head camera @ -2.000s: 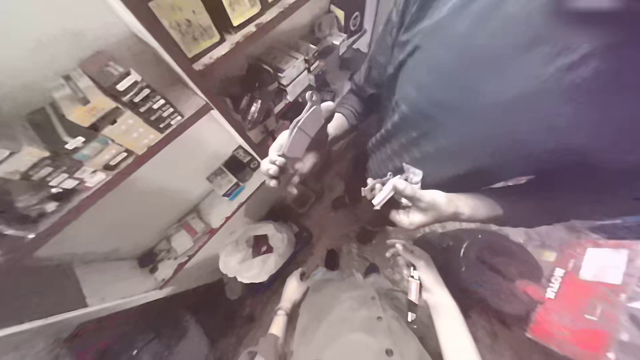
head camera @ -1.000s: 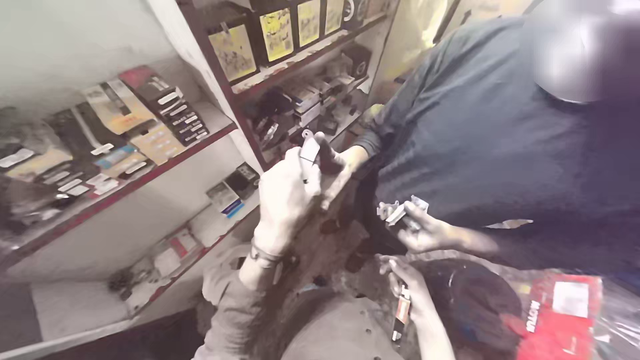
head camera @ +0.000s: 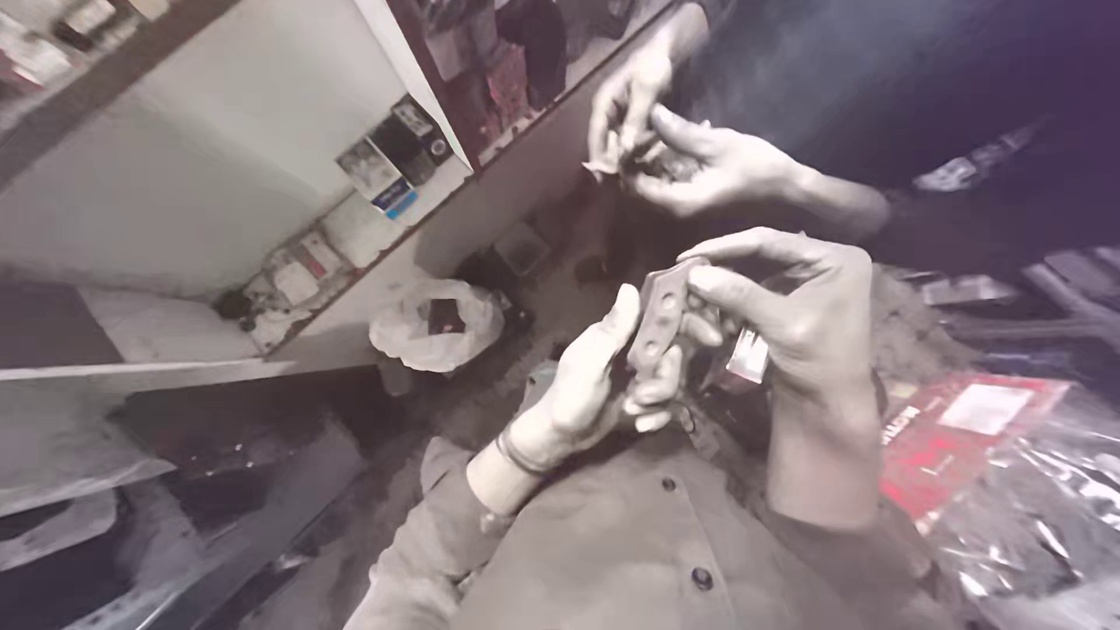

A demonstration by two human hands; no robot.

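Note:
A flat metal brake pad (head camera: 662,317) with round holes in its plate is held between my hands, tilted. My left hand (head camera: 582,385) grips its lower end, with fingers curled behind it. The thumb and fingertips of my right hand (head camera: 787,302) pinch its upper end. Below the right palm shows a small white and red object (head camera: 748,356), partly hidden by that hand. Just beyond, a co-worker's two hands (head camera: 643,96) hold small parts (head camera: 669,162) that are too blurred to name.
Shelves with boxes (head camera: 372,166) stand at the left. A white plastic bag (head camera: 437,325) sits low, left of my hands. At the right lie a red packet (head camera: 962,437) and clear plastic wrapping (head camera: 1041,525). The co-worker's dark-clothed body (head camera: 945,96) fills the upper right.
My left hand, a second ago up at the co-worker's hand, has come back with the brake pad. My right hand has risen to the pad. The co-worker's hands have come together.

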